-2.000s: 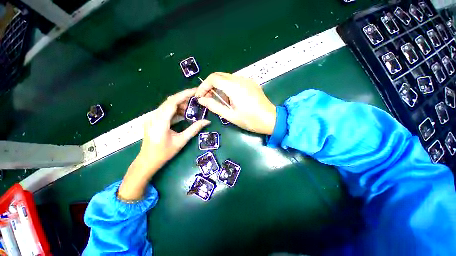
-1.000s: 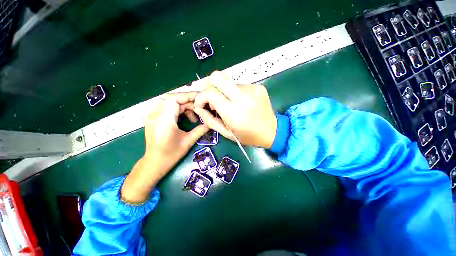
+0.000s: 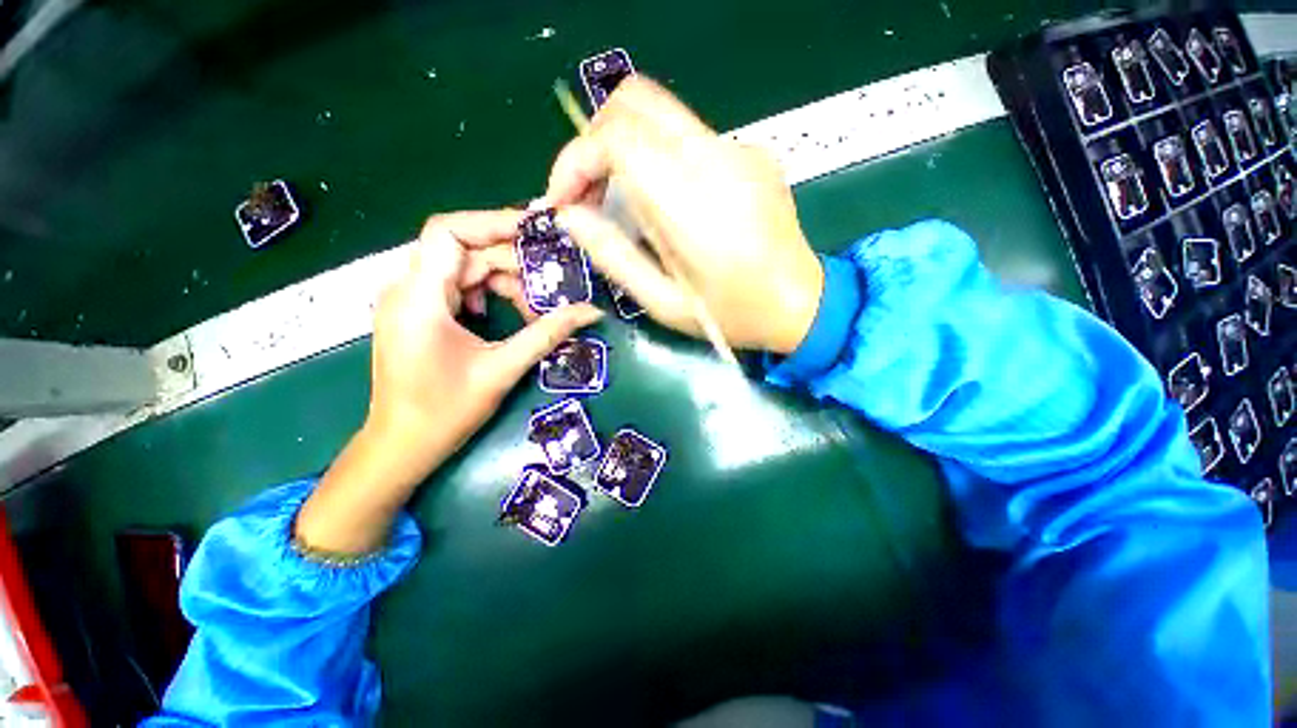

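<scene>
My left hand holds a small rounded-square electronic module, dark with shiny bits and a pale rim, between thumb and fingers. My right hand holds a thin pale stick, blurred, that slants across the palm; its upper end shows above the fingers. The right fingertips are at the module's top edge. Several loose modules lie on the glossy green worktop just below my hands. One more is partly hidden under my right hand.
A pale rail crosses behind my hands. Beyond it, the green belt carries spaced modules. A black tray of modules stands at right. A red bin and dark flat object are at lower left.
The held module, hidden by my fingers a second ago, now shows its face. My right hand has risen slightly. The view has shifted, and the belt modules appear higher in the picture.
</scene>
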